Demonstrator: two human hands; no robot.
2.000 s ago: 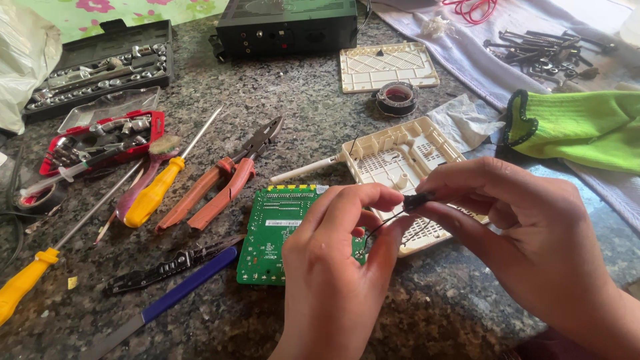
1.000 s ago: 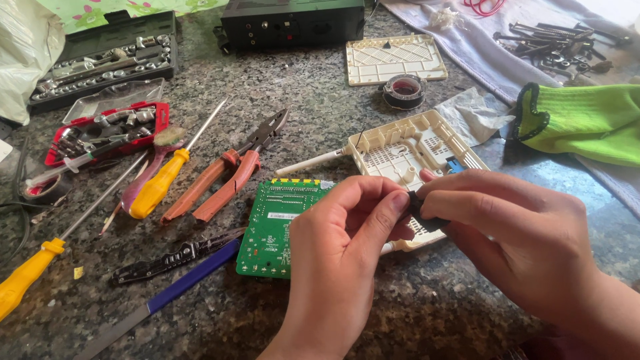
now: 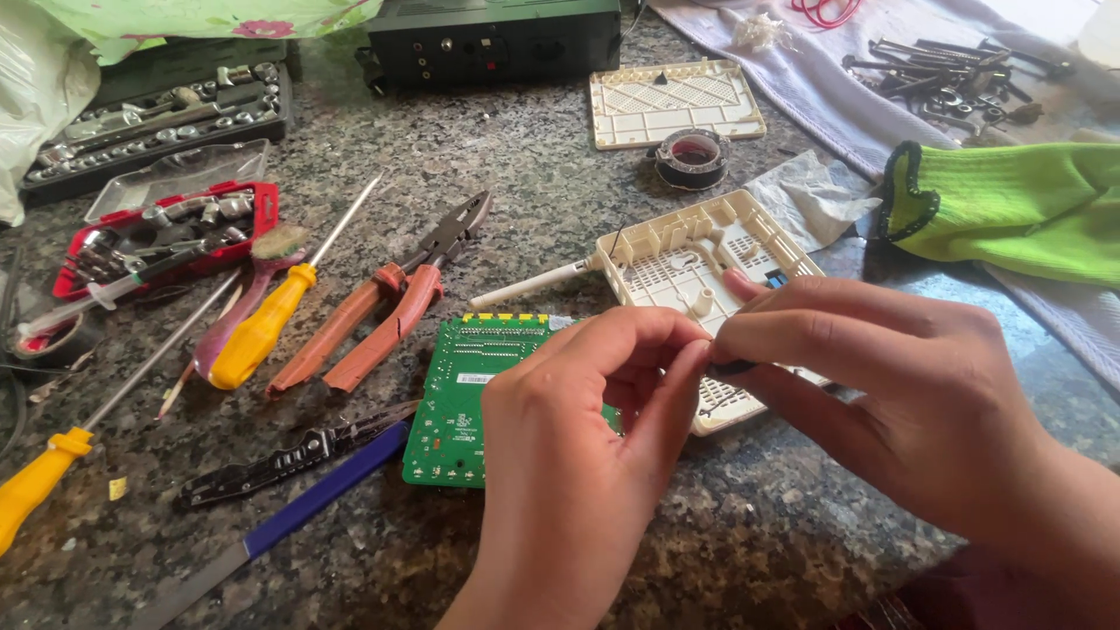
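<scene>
Both hands meet fingertip to fingertip over the cream plastic router housing (image 3: 643, 271). Between the thumb and fingers of my right hand (image 3: 884, 376) is a small black piece (image 3: 731, 367), mostly covered, its kind unclear. My left hand (image 3: 586, 411) pinches at the left side of that piece; what its fingertips grip is hidden. A green circuit board (image 3: 446, 402) lies partly behind my left hand, with yellow connectors along its far edge. A cream antenna (image 3: 534, 282) sticks out leftward from the housing. A bit of blue (image 3: 775, 278) shows in the housing beside my right fingers.
Left of the board lie pliers (image 3: 394, 302), yellow-handled screwdrivers (image 3: 262, 328), a folding knife (image 3: 289, 464) and a blue-handled tool (image 3: 328, 490). Socket sets (image 3: 175, 131) stand farther back. Black tape (image 3: 691, 159), a cream cover (image 3: 678, 109), a green glove (image 3: 1006, 210) and screws (image 3: 954, 79) lie beyond the housing.
The black piece, raised with a thin dark strand two seconds ago, is now mostly covered by my fingers. My hands stay close together over the housing.
</scene>
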